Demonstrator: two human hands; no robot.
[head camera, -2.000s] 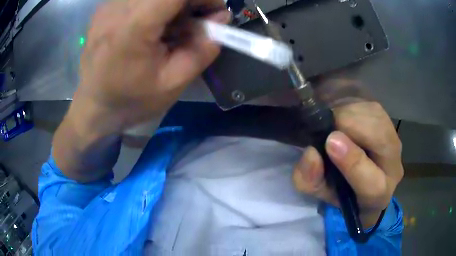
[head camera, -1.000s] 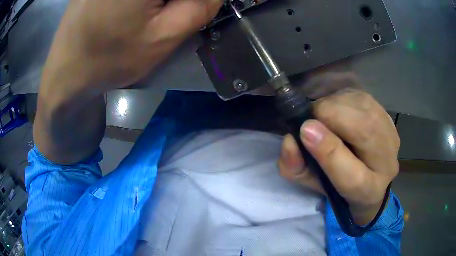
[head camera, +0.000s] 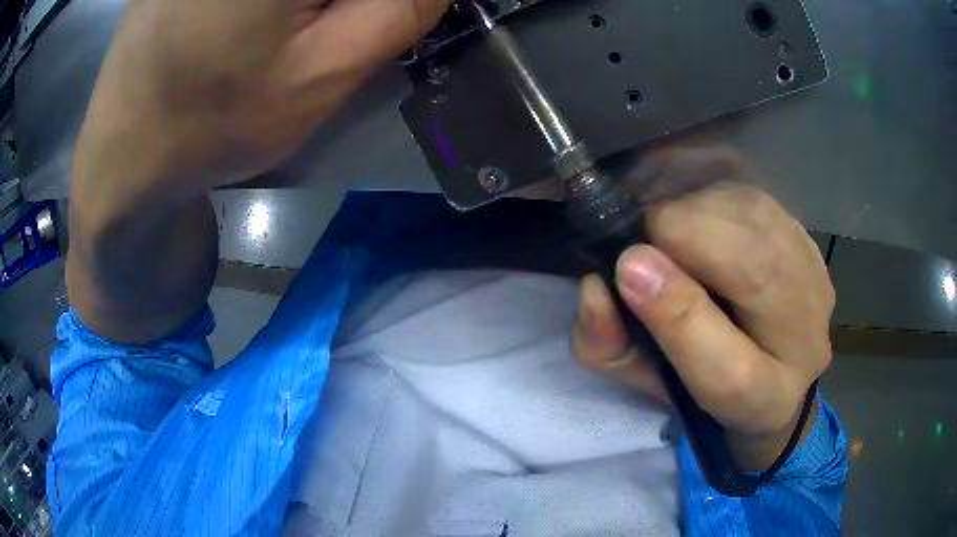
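Note:
My right hand (head camera: 714, 325) is closed around the black handle of a soldering iron (head camera: 530, 94). Its silver barrel points up and left across the plate. Its tip is at the fixture (head camera: 446, 44) at the top edge, beside my left fingertips. My left hand (head camera: 252, 84) comes in from the upper left. Its fingers are partly cut off by the top edge, and what they hold cannot be seen. The grey base plate (head camera: 546, 131) with round holes extends from the fixture towards me. Most of the fixture is out of view or hidden by my left hand.
The smooth grey bench (head camera: 881, 157) lies under the plate, its front edge close to my body. A blue frame-like object (head camera: 29, 243) is at the far left. The iron's cord hangs by my right wrist. My blue sleeves and white front fill the lower middle.
The iron has moved up and left, its tip now at the fixture. My left hand has moved up and left. The pale, blurred object seen by its fingers earlier is out of sight.

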